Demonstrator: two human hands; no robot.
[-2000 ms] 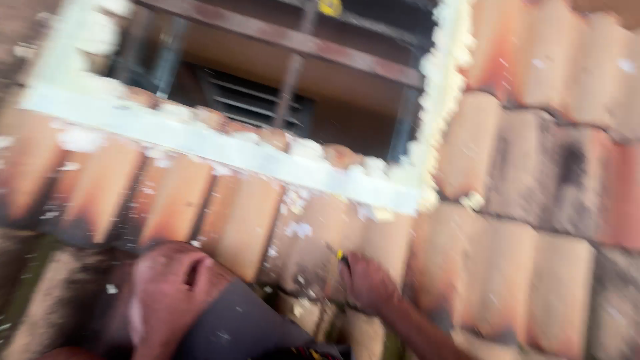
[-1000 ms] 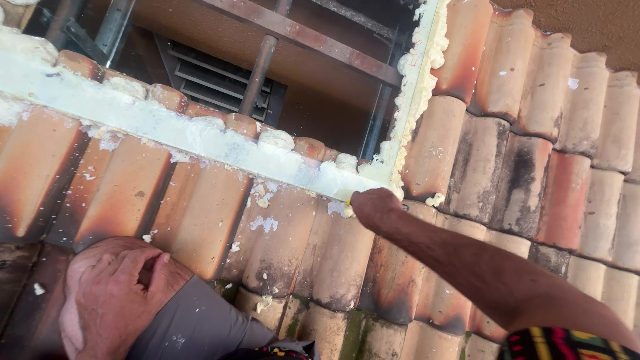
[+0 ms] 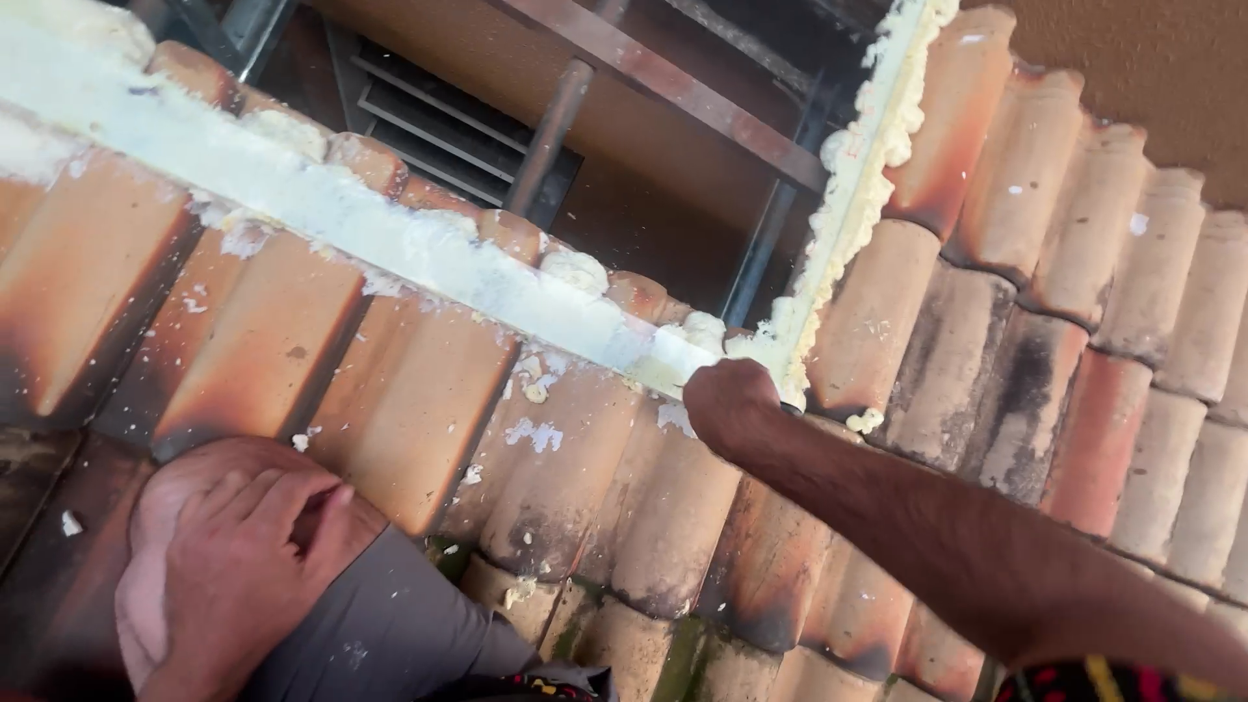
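My right hand (image 3: 733, 402) is curled at the lower right corner of a white-coated frame strip (image 3: 409, 244), where it meets the upright strip edged with expanded foam (image 3: 863, 185). The fist hides most of what it grips; a small dark end of a tool shows at its right side, and its kind cannot be told. My left hand (image 3: 249, 570) rests on my bent knee at the lower left, fingers slightly bent, holding nothing. Clay roof tiles (image 3: 409, 390) lie below the strip, flecked with white bits.
Beyond the strip is an opening crossed by a rusty metal bar (image 3: 682, 83) and a round pipe (image 3: 554, 136), with a dark louvred vent (image 3: 439, 122) lower inside. More clay tiles (image 3: 1053, 390) rise at the right towards a brown wall (image 3: 1170, 78). Foam crumbs (image 3: 865, 421) lie on the tiles.
My right hand has moved from the tiles below the strip up to the strip's corner. My left hand stays on the knee. The view has come closer to the strip.
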